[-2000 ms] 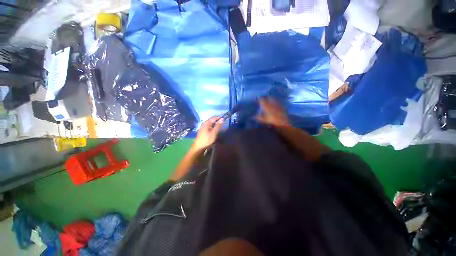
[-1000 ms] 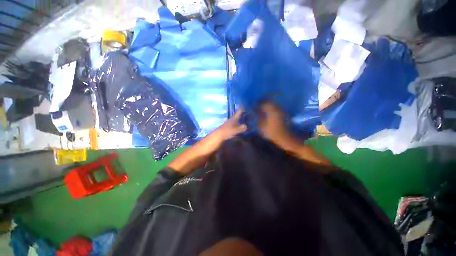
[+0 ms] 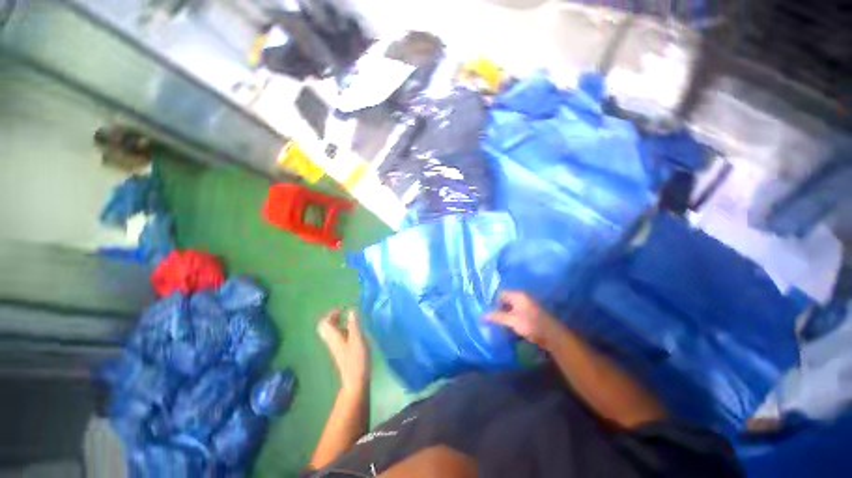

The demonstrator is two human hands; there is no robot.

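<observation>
A blue plastic bag [image 3: 434, 299] hangs spread out in front of me, over the table's near edge. My right hand [image 3: 523, 317] pinches it near its right side. My left hand [image 3: 346, 345] is beside its lower left, over the floor, with thumb and finger apart and nothing visible between them. A dark garment in shiny clear film [image 3: 444, 159] lies on the table behind the bag. More blue plastic bags [image 3: 570, 168] lie flat to its right. The picture is blurred.
A red stool [image 3: 308, 215] stands on the green floor. Blue filled bags [image 3: 201, 373] are piled at the lower left beside a red bag [image 3: 190, 273]. A yellow tape roll [image 3: 483, 75] and white paper [image 3: 374, 79] are on the table.
The view has swung left, bringing the floor pile further in. The blue bag is now spread out left of where it was. My left hand has moved away from my right.
</observation>
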